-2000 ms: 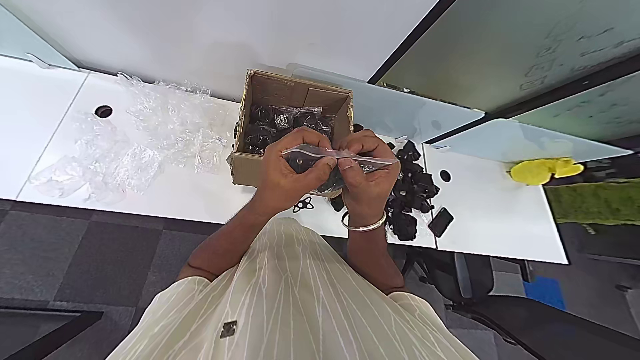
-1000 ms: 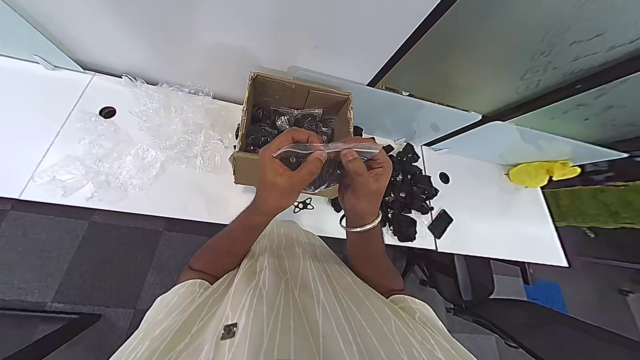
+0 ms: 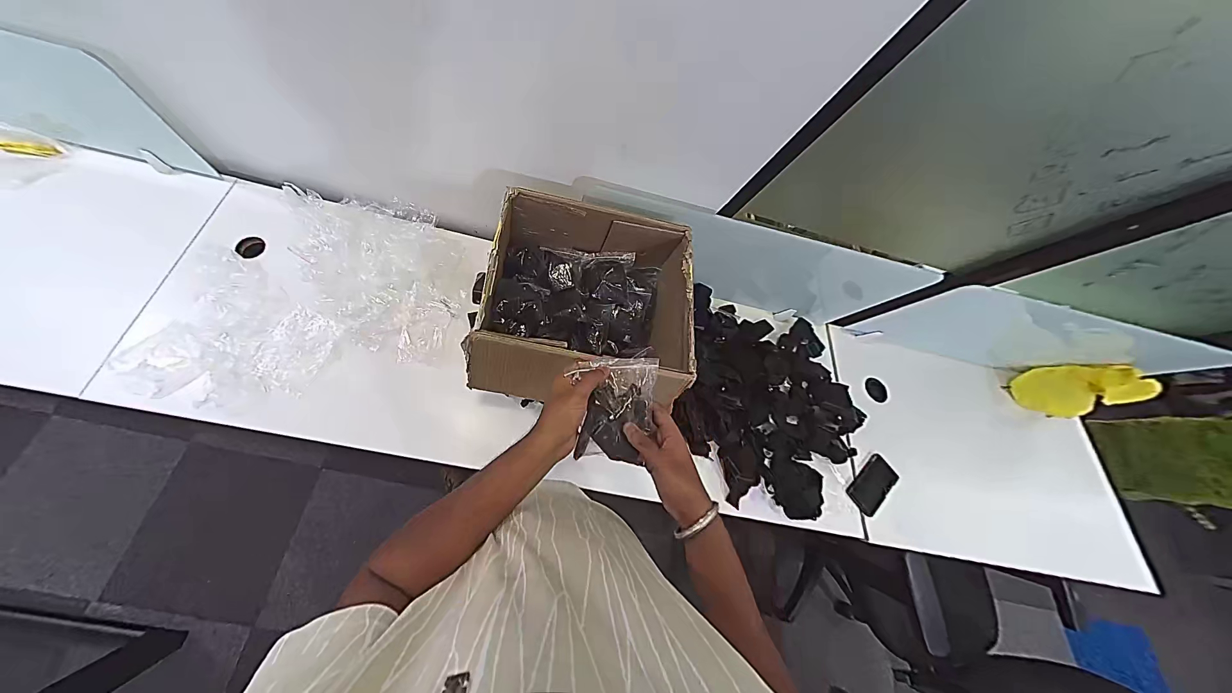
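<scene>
A clear zip bag (image 3: 616, 414) with black items inside is held between both hands, in front of the near wall of an open cardboard box (image 3: 539, 370). My left hand (image 3: 571, 409) grips the bag's upper left edge. My right hand (image 3: 662, 445), below a silver bangle, holds its lower right side with the thumb on the front. Inside the box lie several clear bags of black items (image 3: 577, 303). What exactly the black items are cannot be told.
Crumpled clear plastic bags (image 3: 318, 298) spread over the white desk (image 3: 423, 414) left of the box. A heap of black items (image 3: 770, 404) lies to its right, beside a black phone-like object (image 3: 873, 485). A yellow cloth-like thing (image 3: 1078, 388) is farther right. Glass partitions stand behind.
My hands have moved from the bag's top edge, where they were pinched close together, to its two sides. The bag now hangs lower, with its front showing.
</scene>
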